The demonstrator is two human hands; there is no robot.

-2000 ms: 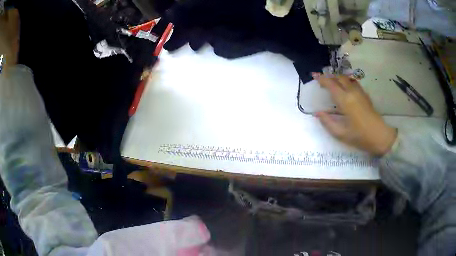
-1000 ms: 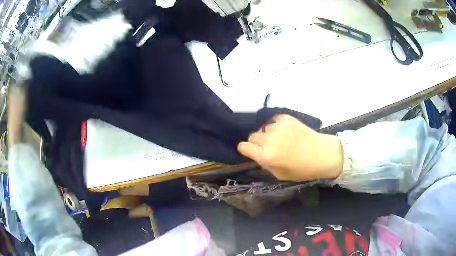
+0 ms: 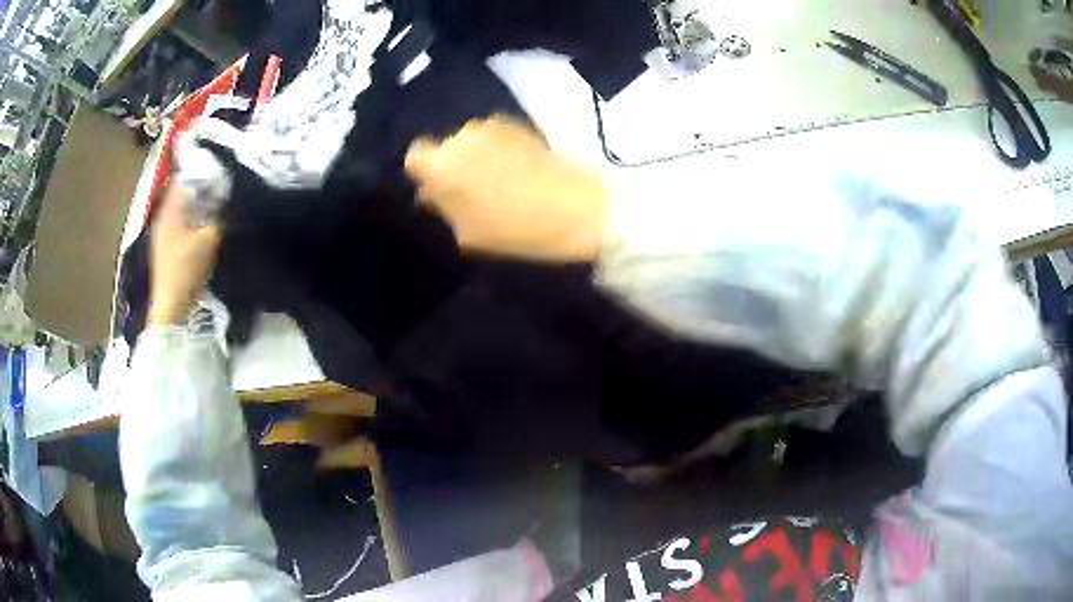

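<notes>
The black garment piece (image 3: 506, 353) lies over the white table and hangs over its front edge. White lace trim (image 3: 312, 124) is on its left part. My left hand (image 3: 186, 253), blurred, grips the garment at the lace on the left. My right hand (image 3: 506, 188), blurred, is over the middle of the black fabric with its fingers bent; whether it holds the cloth cannot be told. The presser foot area (image 3: 682, 35) is at the top, beside black fabric.
Dark thread snips (image 3: 888, 68) and black-handled scissors (image 3: 1014, 124) lie on the machine bed and table at the right. A brown cardboard piece (image 3: 88, 223) stands at the left, near a red strip (image 3: 268, 85). The table's wooden edge (image 3: 1041, 241) shows at the right.
The black fabric has been drawn over the table's front edge. My right hand has moved left and up onto it. My left hand has moved right with the lace. The view has shifted.
</notes>
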